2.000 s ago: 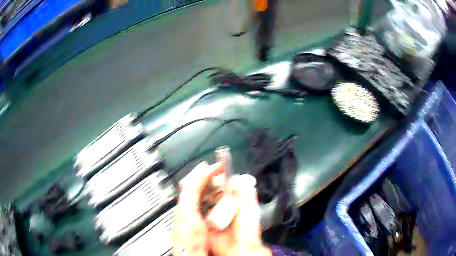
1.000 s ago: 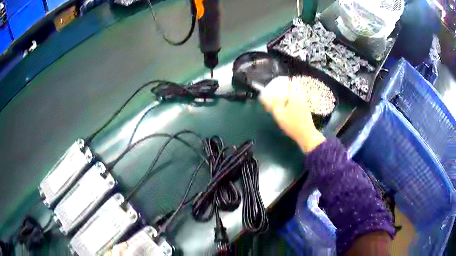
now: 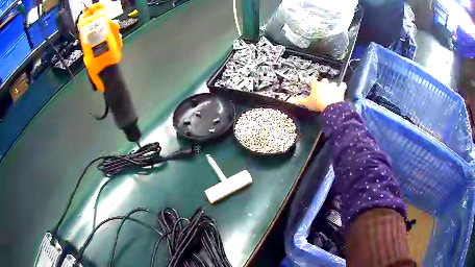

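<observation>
My right hand (image 3: 324, 95), in a purple dotted sleeve, reaches to the front right edge of the black tray (image 3: 212, 82) heaped with grey end caps (image 3: 255, 65). Its fingertips are at the caps; whether they grip one cannot be told. My left hand is out of the picture. A round dish of screws (image 3: 265, 131) and a dark dish (image 3: 204, 118) with a few small pieces lie before the tray. A white T-shaped tool (image 3: 228, 186) lies on the green bench. Ends of two adapters (image 3: 48, 252) show at the lower left, with black cords (image 3: 190, 237).
An orange and black electric screwdriver (image 3: 107, 62) hangs at the left, its tip above a bundled cord (image 3: 130, 159). A clear plastic bag (image 3: 312, 26) lies behind the tray. Blue lined crates (image 3: 416, 151) stand right of the bench edge. A green post (image 3: 250, 20) stands behind the tray.
The view has swung right. My right hand has moved from the dishes to the end-cap tray. The white T-shaped tool now lies on the bench. My left hand has gone out of view.
</observation>
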